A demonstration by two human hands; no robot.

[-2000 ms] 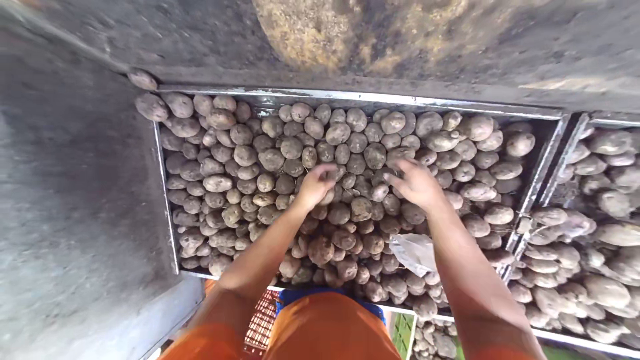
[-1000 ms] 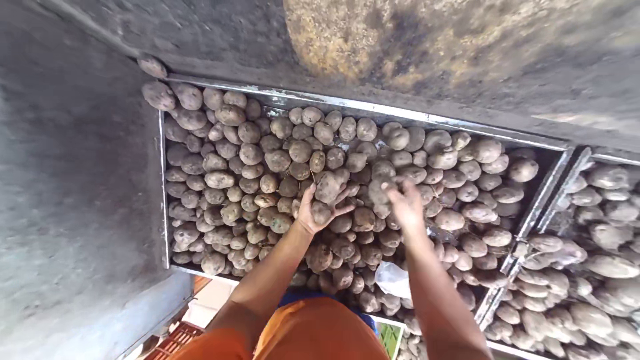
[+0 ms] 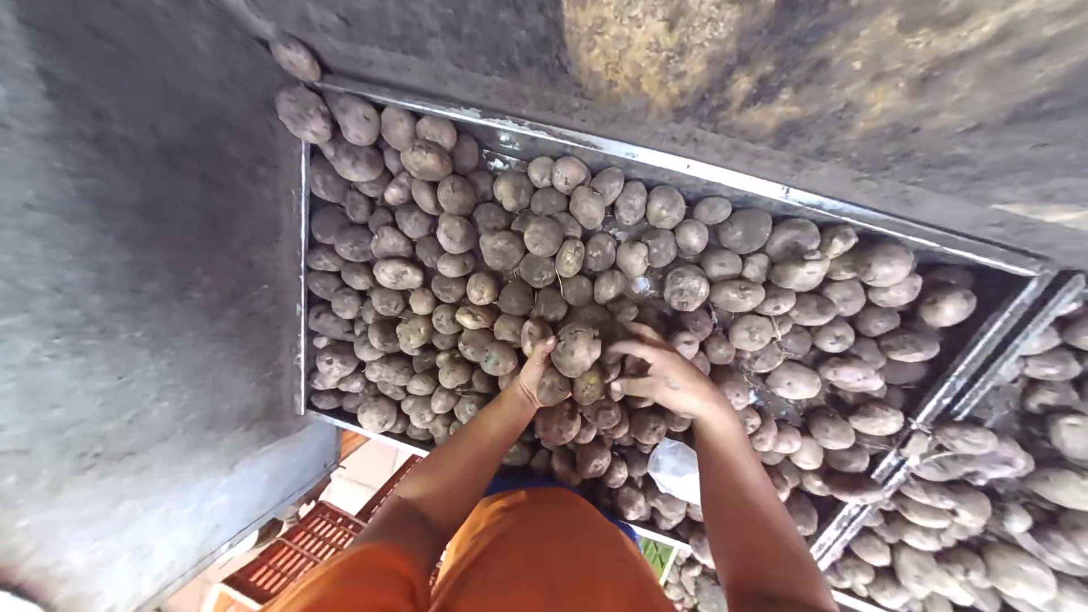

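Brown, earth-covered potatoes (image 3: 501, 251) fill a shallow metal-edged bin (image 3: 680, 161) in front of me. Near the bin's middle, my left hand (image 3: 535, 374) is closed around the side of a few potatoes (image 3: 576, 350), its thumb showing and its other fingers hidden beneath them. Just right of these, my right hand (image 3: 659, 374) has its fingers spread and bent over the pile, facing the left one; whether it grips a potato cannot be told. A translucent whitish plastic piece (image 3: 674, 469) lies on the potatoes beside my right forearm.
A dark stained wall (image 3: 476, 42) runs behind the bin and a grey wall (image 3: 153, 212) stands at its left. A metal divider (image 3: 943, 399) separates more potatoes (image 3: 1020, 569) at the right. Below left are reddish plastic crates (image 3: 297, 552).
My hands have come closer together near the bin's middle. Two seconds ago the left one held no clear potato; since one second ago it has potatoes in it. The view has tilted.
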